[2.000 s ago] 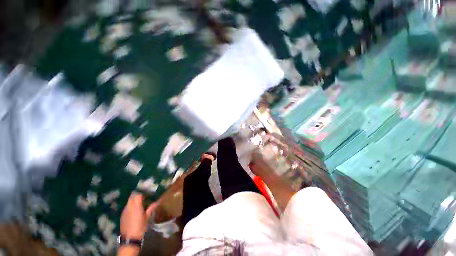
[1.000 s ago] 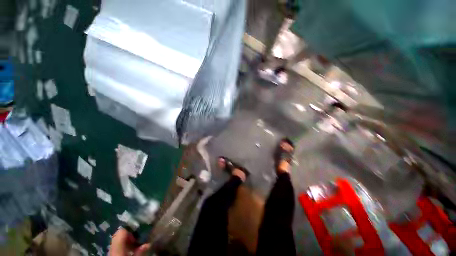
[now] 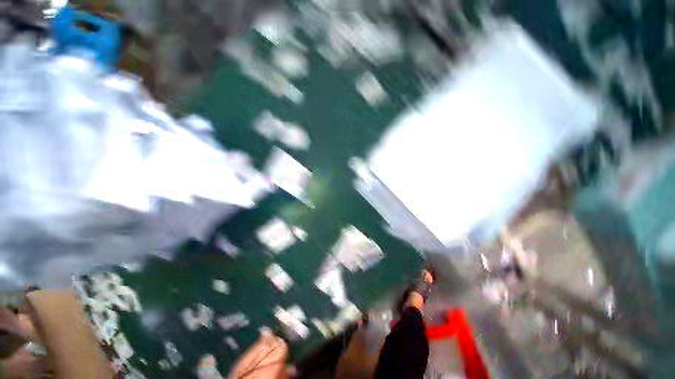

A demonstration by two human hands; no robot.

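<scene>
The view is strongly blurred. A flat stack of white mailers [image 3: 481,141] lies on the green tabletop [image 3: 326,200] at its right edge. A large overlapping pile of white mailers [image 3: 126,148] lies at the left. My left hand [image 3: 259,359] shows at the bottom edge, partly cut off and blurred, below both the stack and the pile and touching neither. Its fingers are too blurred to tell whether it holds anything. My right hand is not in view.
White paper scraps [image 3: 359,248] litter the table. A blue plastic object [image 3: 87,35] is at the top left. A forearm [image 3: 66,333], seemingly another person's, is at the lower left. A red stool [image 3: 462,337] and a foot [image 3: 425,281] show below. Blurred teal shapes [image 3: 651,215] are at the right.
The view has swung left, so the mailer stack appears farther right and the left pile shows larger. My left hand stays low, now nearer the middle of the picture.
</scene>
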